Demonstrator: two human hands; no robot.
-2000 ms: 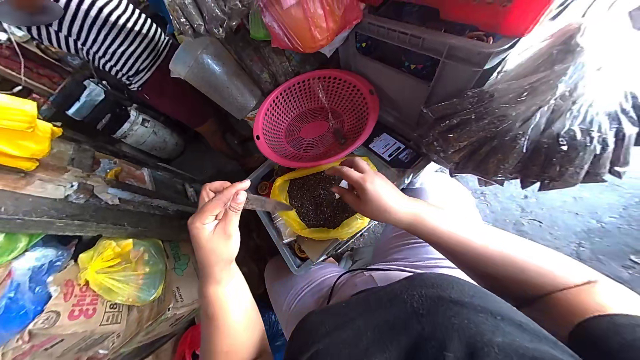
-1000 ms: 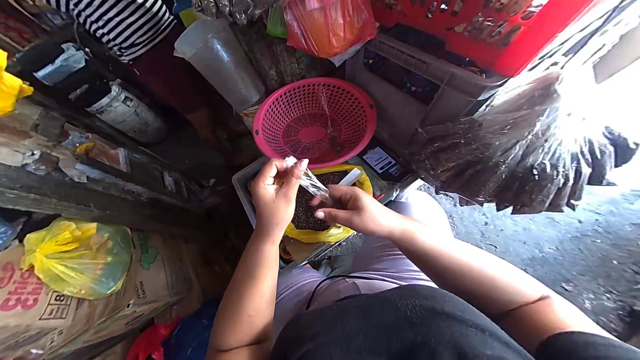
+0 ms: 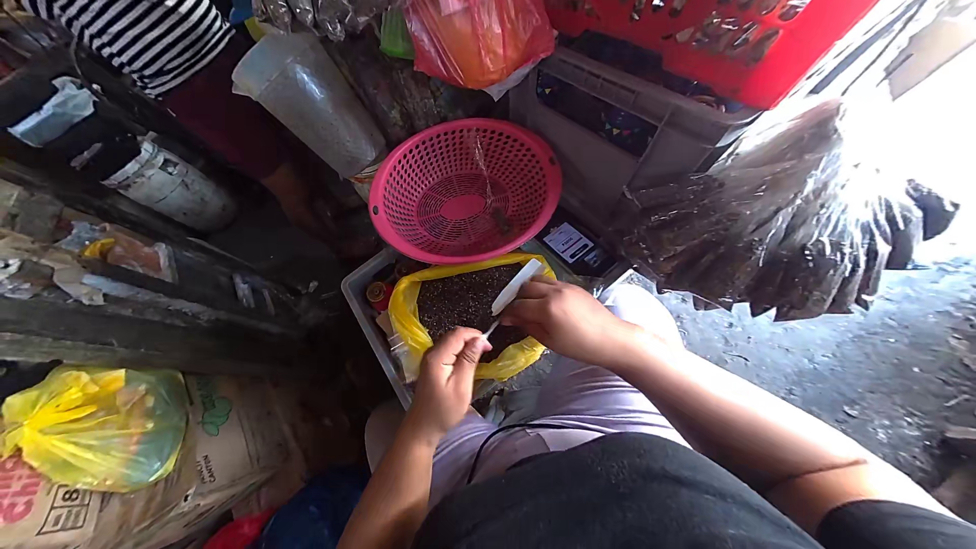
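Note:
My left hand (image 3: 451,374) pinches one end of a thin strip of clear plastic (image 3: 492,329), which looks like a small narrow bag. Its other end meets my right hand (image 3: 560,316), whose fingers also hold a flat white strip (image 3: 518,285). Both hands are over a yellow plastic bag (image 3: 410,311) that lies open in a grey tray (image 3: 357,290). Dark, coarse grains (image 3: 457,299) fill the bag. Just beyond it stands a pink plastic colander (image 3: 465,191) with a small clear packet (image 3: 499,219) inside, its lower end dark.
A phone (image 3: 572,248) with a lit screen lies right of the colander. Filled packets (image 3: 793,221) hang in a bunch at right. Behind are a grey crate (image 3: 610,130) and a red basket (image 3: 701,46). A person in a striped top (image 3: 152,38) is at upper left.
Two seconds ago my right fingers were in the grains. A second ago both hands held crinkled clear plastic higher, near the colander's rim; now they are lower, with a thin strip between them.

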